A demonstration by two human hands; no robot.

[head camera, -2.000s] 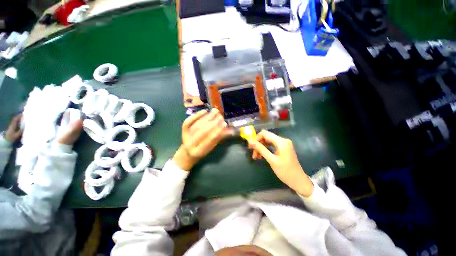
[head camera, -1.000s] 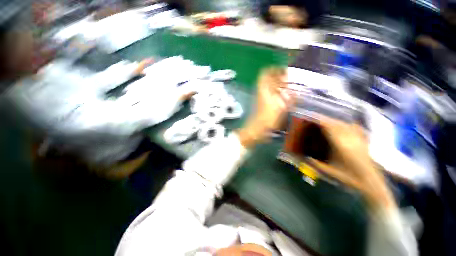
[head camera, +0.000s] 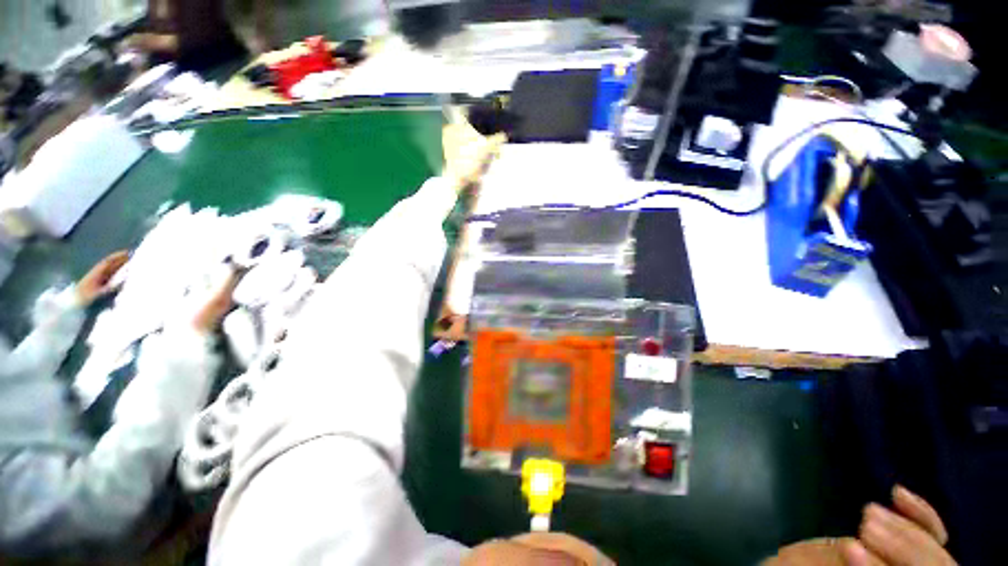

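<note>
The clear acrylic test fixture (head camera: pixel 652 404) sits in front of me. Its orange nest (head camera: pixel 597 398) holds no display unit and shows a small square centre. The clear lid (head camera: pixel 553 249) is tilted back at the far side. A yellow connector (head camera: pixel 542 484) is at the near edge. My left hand (head camera: pixel 470 153) is stretched far forward, beyond the fixture, with its fingers around a small black piece (head camera: pixel 495 114). My right hand (head camera: pixel 901 536) is low at the right, cut off by the bottom edge; whether it holds anything is hidden.
A blue holder (head camera: pixel 812 216) stands on white paper (head camera: pixel 735 304) beyond the fixture, with a black cable (head camera: pixel 707 199) behind. A red rocker switch (head camera: pixel 659 459) is at the fixture's near right. At left, a neighbour's hands (head camera: pixel 216 299) are among white coils (head camera: pixel 210 426) and loose white items.
The dark display unit has left the nest. My left hand has moved from the fixture to far forward; my right hand has left the connector and fixture for the lower right. The view has shifted.
</note>
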